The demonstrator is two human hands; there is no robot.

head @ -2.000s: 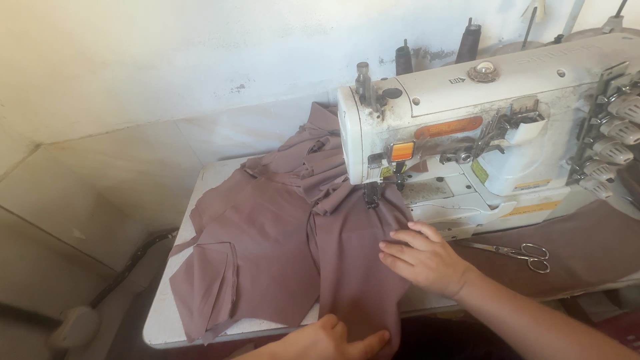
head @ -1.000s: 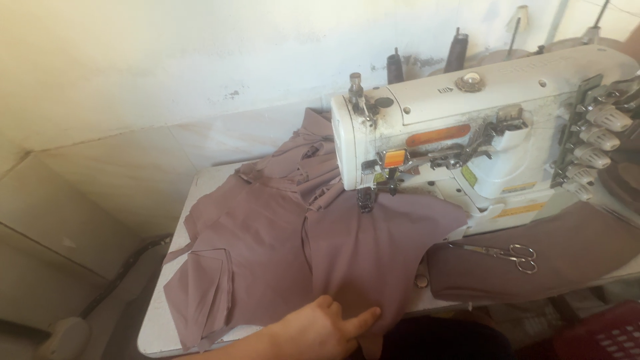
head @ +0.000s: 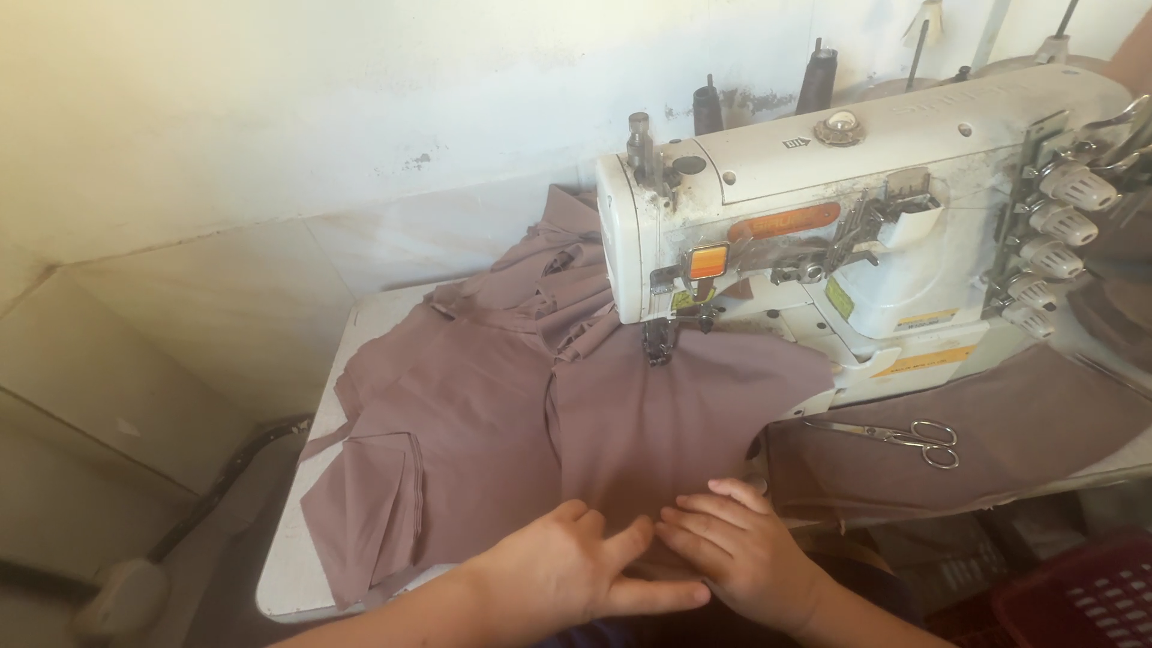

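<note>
A mauve fabric piece [head: 666, 405] lies under the presser foot [head: 659, 342] of a white industrial sewing machine [head: 792, 162]. Its near edge hangs toward me, where both hands meet. My left hand [head: 585, 558] rests on that edge, thumb and forefinger extended; whether it pinches the cloth is unclear. Close against its fingertips, my right hand [head: 738, 549] touches the same cloth with its fingers nearly straight. More mauve fabric [head: 450, 414] spreads and bunches left of and behind the foot. Metal scissors [head: 900, 436] lie on another mauve piece [head: 990, 432] at the right.
The white table [head: 292, 549] has its left edge near a tiled wall [head: 180, 315]. Dark thread cones [head: 817, 81] stand behind the machine, and several tension knobs [head: 1080, 184] are at its right end. A dark red plastic basket [head: 1080, 594] sits low at the right.
The fabric beneath the presser foot now spreads farther right than two seconds ago. My right hand, out of view one second ago, is back beside my left hand at the near edge.
</note>
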